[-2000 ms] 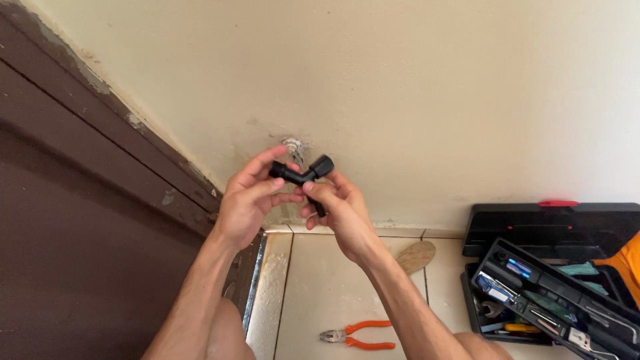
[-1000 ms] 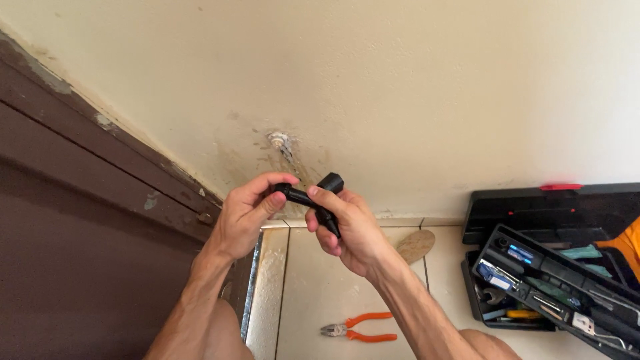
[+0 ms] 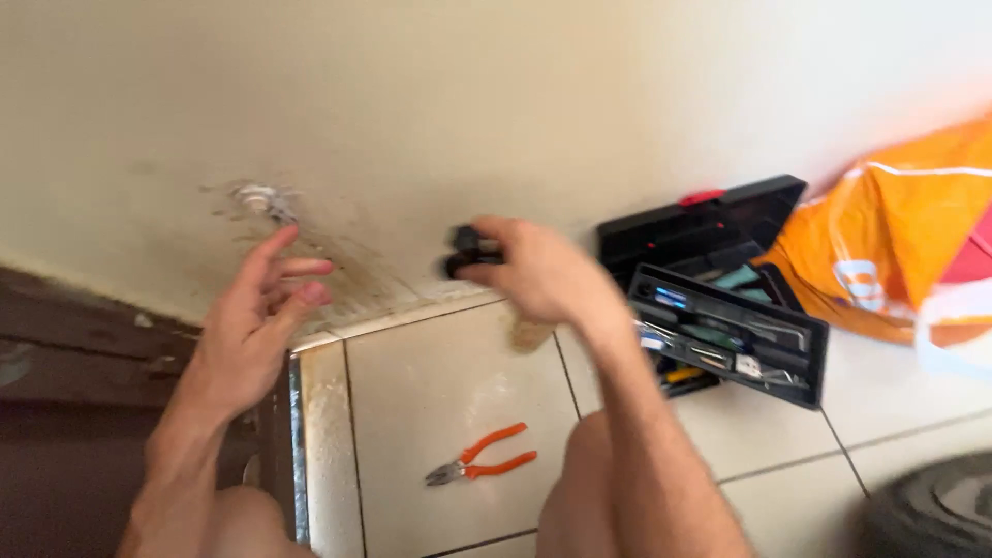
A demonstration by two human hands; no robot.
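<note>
My right hand (image 3: pixel 535 267) grips a black plastic pipe fitting (image 3: pixel 465 252), blurred and partly hidden by the fingers, in front of the wall. My left hand (image 3: pixel 263 322) holds nothing, its fingers apart, just below a whitish pipe outlet (image 3: pixel 260 200) set in the stained wall. Combination pliers with orange handles (image 3: pixel 496 453) lie on the floor tiles below and between the hands, their handles spread. Beyond the right hand stands a black toolbox (image 3: pixel 697 225) with its lid raised. Its tool tray (image 3: pixel 728 333) holds several small tools.
An orange bag (image 3: pixel 891 232) lies right of the toolbox by the wall. A brown door (image 3: pixel 93 403) fills the lower left, beside a metal-edged sill (image 3: pixel 298 457). A brown oval piece (image 3: pixel 531 332) lies near the wall's foot. A dark round object (image 3: pixel 938 504) is at lower right.
My left hand has let go of the black fitting. My right hand has carried it to the right, away from the left hand. The view has swung to the right.
</note>
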